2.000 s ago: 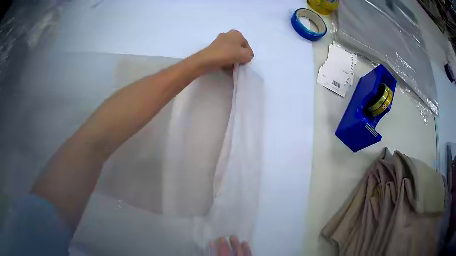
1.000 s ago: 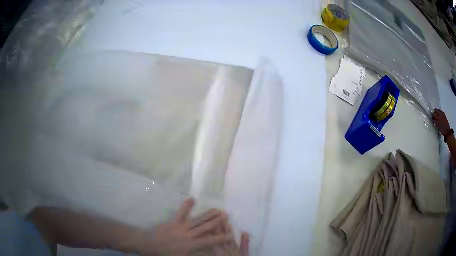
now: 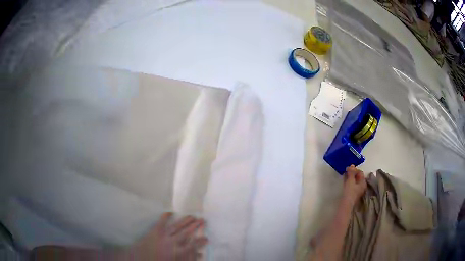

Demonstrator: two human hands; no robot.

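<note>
A beige handbag [image 3: 158, 122] lies flat under thin, see-through white tissue, with a pale band across it. A folded tissue flap [image 3: 237, 153] lies along its right side. My left hand [image 3: 178, 237] is spread flat on the tissue at the bottom, holding nothing. My right hand [image 3: 355, 179] touches the front end of the blue tape dispenser [image 3: 342, 148], fingertips together; I cannot tell whether tape is between them. The dispenser holds narrow yellow rolls.
A blue tape roll [image 3: 304, 63], a yellow tape roll [image 3: 318, 40] and a printed white card [image 3: 327, 104] lie beyond the dispenser. Clear plastic bags [image 3: 372, 61] lie at upper right. Folded beige handbags [image 3: 403, 219] are at lower right. Shiny clear plastic [image 3: 46, 35] is at upper left.
My left hand has come down from the tissue's top edge to the bottom. My right hand has moved from the bottom to the dispenser. Another person's hand at the right edge is gone from view.
</note>
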